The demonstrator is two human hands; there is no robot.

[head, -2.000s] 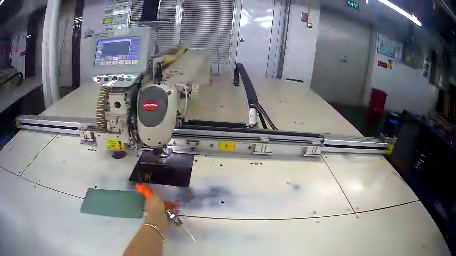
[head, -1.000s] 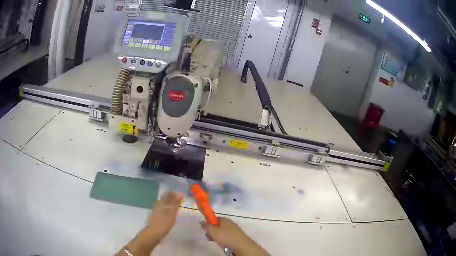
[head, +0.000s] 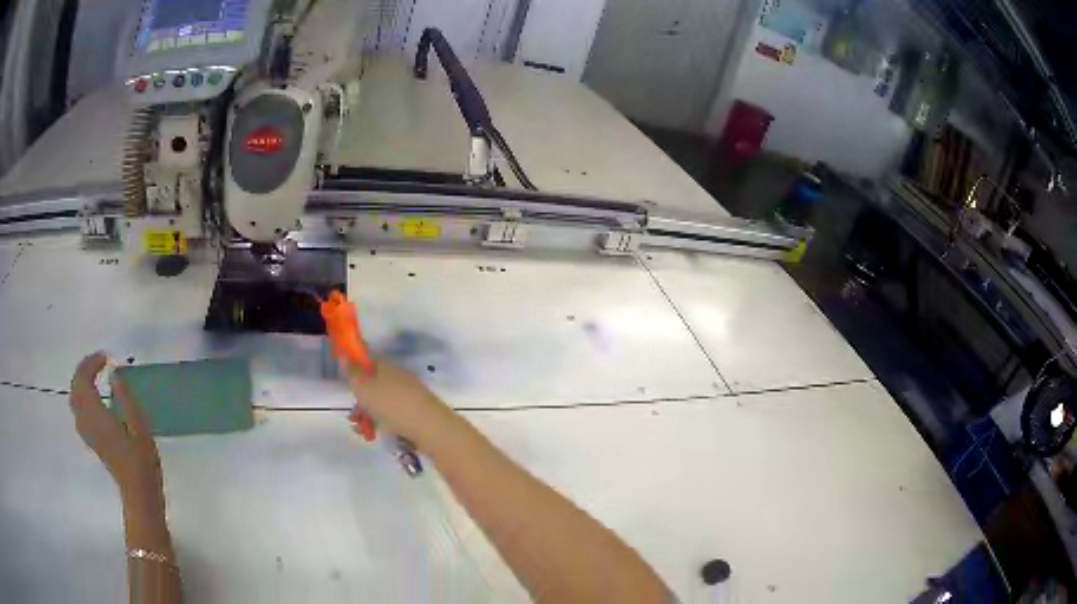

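Observation:
My right hand [head: 384, 395] grips the orange air blow gun [head: 344, 330]. Its front end points at the dark opening [head: 272, 309] under the sewing head [head: 269, 165]. The nozzle is too blurred to make out, and a metal fitting shows at the gun's lower end. My left hand [head: 109, 413], with a thin bracelet, is at the left end of the dull-green hook cover plate [head: 189, 396]. Its fingers are curved around the plate's corner. The frame does not show whether they grip it. The plate lies flat, left of and nearer than the opening.
The X-axis beam [head: 567, 224] crosses the table behind the opening. The control panel [head: 195, 35] is at the upper left, and a bent black cable chain [head: 458, 89] stands behind the beam. A small dark round piece [head: 716, 572] lies near the bottom right. A small fan [head: 1049, 415] is at the right edge.
The gun was in my left hand, then passed to my right hand. My left hand has moved left to the green plate. The view has shifted right and down, bringing the dark round piece into view.

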